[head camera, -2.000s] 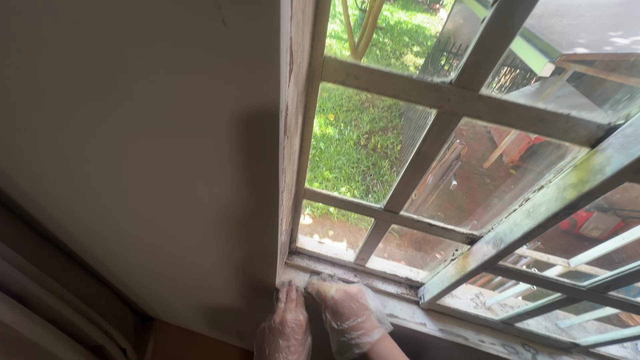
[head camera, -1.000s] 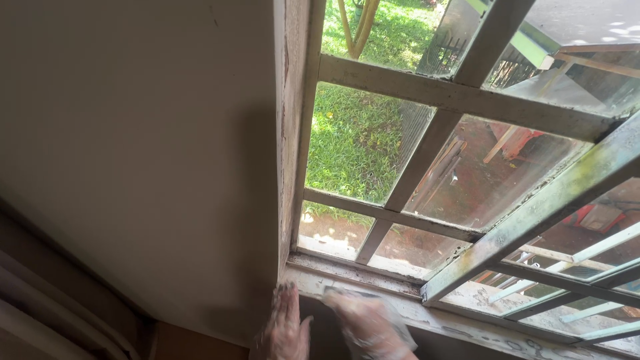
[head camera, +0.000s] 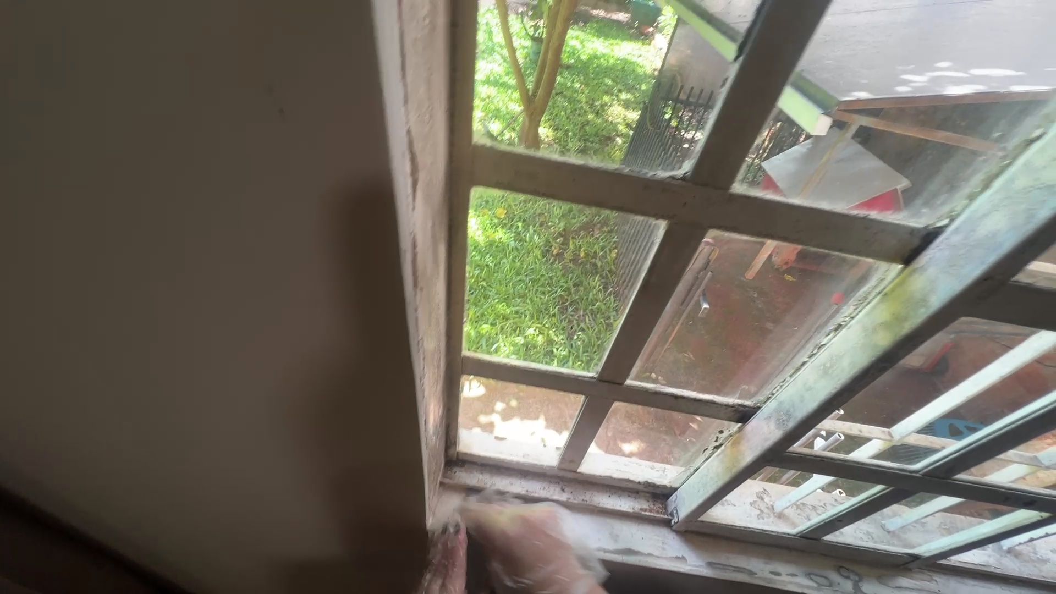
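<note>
Both hands are at the lower left corner of a framed glass window, at the bottom of the head view. My left hand (head camera: 446, 561) lies by the inner edge of the wall; only part of it shows, and whether it holds anything is hidden. Right beside it, my right hand (head camera: 536, 549) is on the windowsill (head camera: 652, 540), in a clear plastic glove and blurred. Its fingertips reach the corner beneath the lower window track (head camera: 569, 492). Whether something is under its fingers cannot be seen. The sill is pale, with worn, stained paint.
A plain wall (head camera: 190, 289) fills the left side. The window frame's crossbars (head camera: 594, 186) rise above the hands. A paint-marked upright (head camera: 858, 363) slants down to the sill at right, with pale bars (head camera: 973, 388) beyond. Grass (head camera: 536, 280) and a tree lie outside.
My right hand has moved left along the sill, back toward the corner and my left hand, from its place a second ago.
</note>
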